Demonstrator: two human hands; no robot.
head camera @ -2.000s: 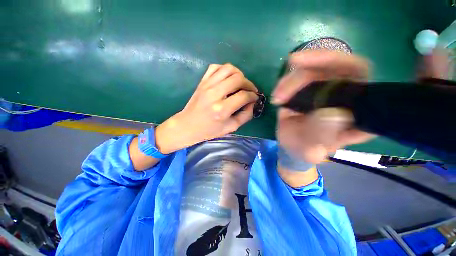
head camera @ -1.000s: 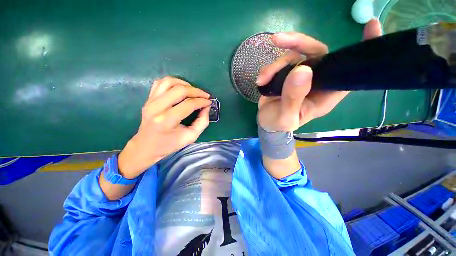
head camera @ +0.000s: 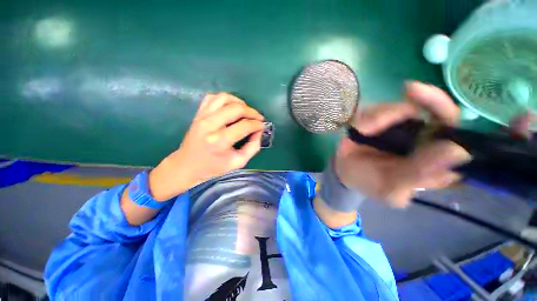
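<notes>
My left hand (head camera: pixel 226 132) holds a small square device housing (head camera: pixel 267 135) by its fingertips, above the green mat. The housing has shiny edges and a paler centre. My right hand (head camera: pixel 400 147) is blurred and holds the black electric screwdriver (head camera: pixel 489 154), which points left. The tool's dark nose is at the lower right rim of the round screw dish (head camera: pixel 324 96); whether it touches is not clear. The dish is silver-grey and speckled. Single screws cannot be made out.
A mint-green desk fan (head camera: pixel 491 64) stands at the upper right, beside a pale round knob (head camera: pixel 436 49). A black cord (head camera: pixel 471 217) runs at the lower right. Blue bins (head camera: pixel 471 276) are below the bench at the right.
The screwdriver nose and my right hand have moved right and down from over the dish, which now shows whole. My left hand still holds the housing. More of the fan shows.
</notes>
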